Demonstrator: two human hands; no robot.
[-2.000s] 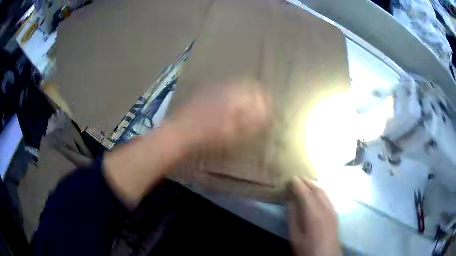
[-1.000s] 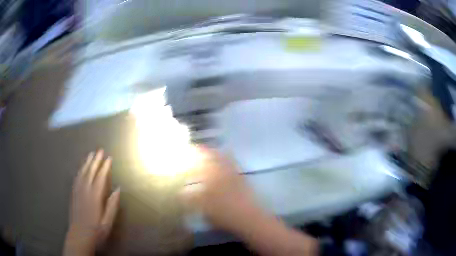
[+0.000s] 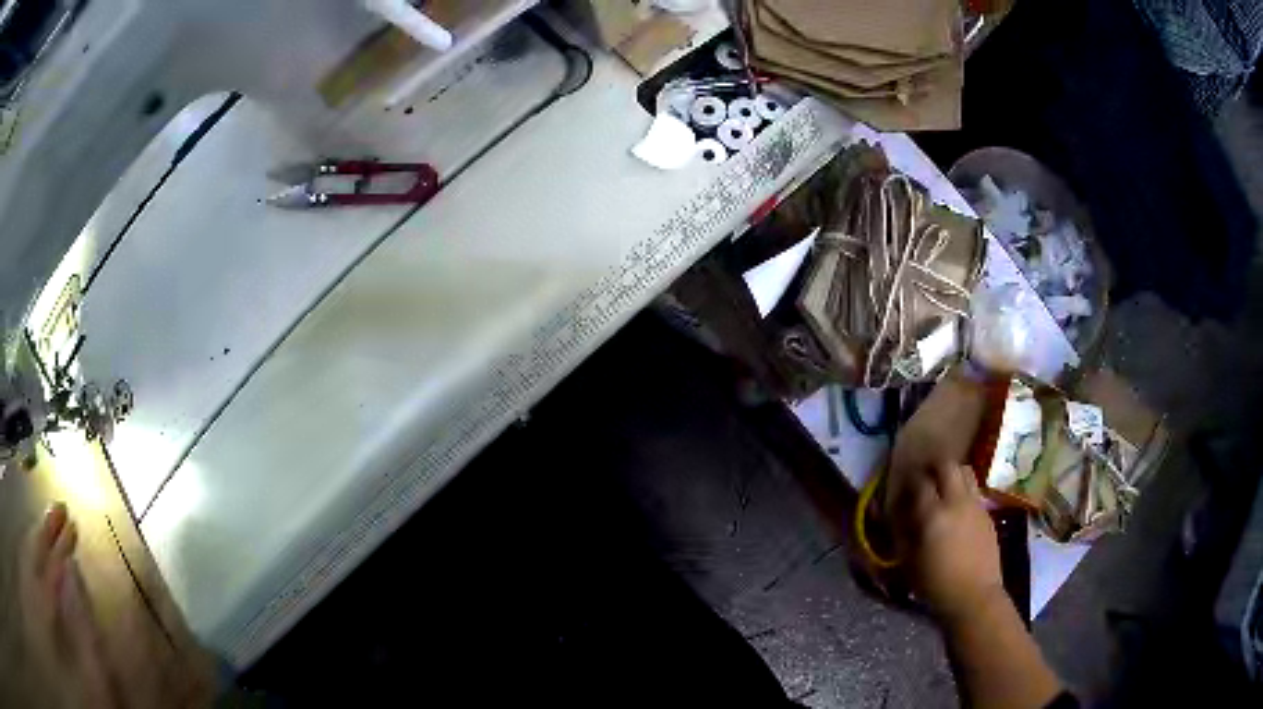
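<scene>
My left hand (image 3: 67, 609), blurred, lies flat on the brown garment panel (image 3: 118, 554) at the lower left, beside the brightly lit needle area (image 3: 63, 416). My right hand (image 3: 949, 533) is out at the right, over a low side surface. Its fingers are curled at a flat brown cloth piece (image 3: 942, 423), which shows above them. The piece's far side is partly hidden. A tied bundle of brown pieces (image 3: 887, 284) lies just beyond it. An orange-edged box (image 3: 1008, 443) with small tied bundles stands right of the hand.
Red-handled snips (image 3: 371, 183) lie on the white table (image 3: 416, 326), whose front edge carries a ruler strip. White bobbins (image 3: 734, 125) sit in a tray at its far corner, near stacked brown pieces (image 3: 859, 63). A yellow loop (image 3: 870, 524) is left of my right hand. A round bin (image 3: 1046, 256) holds scraps.
The view has swung right, from the panel and machine to the side surface. My right hand has left the needle area and reached far right. My left hand remains on the panel.
</scene>
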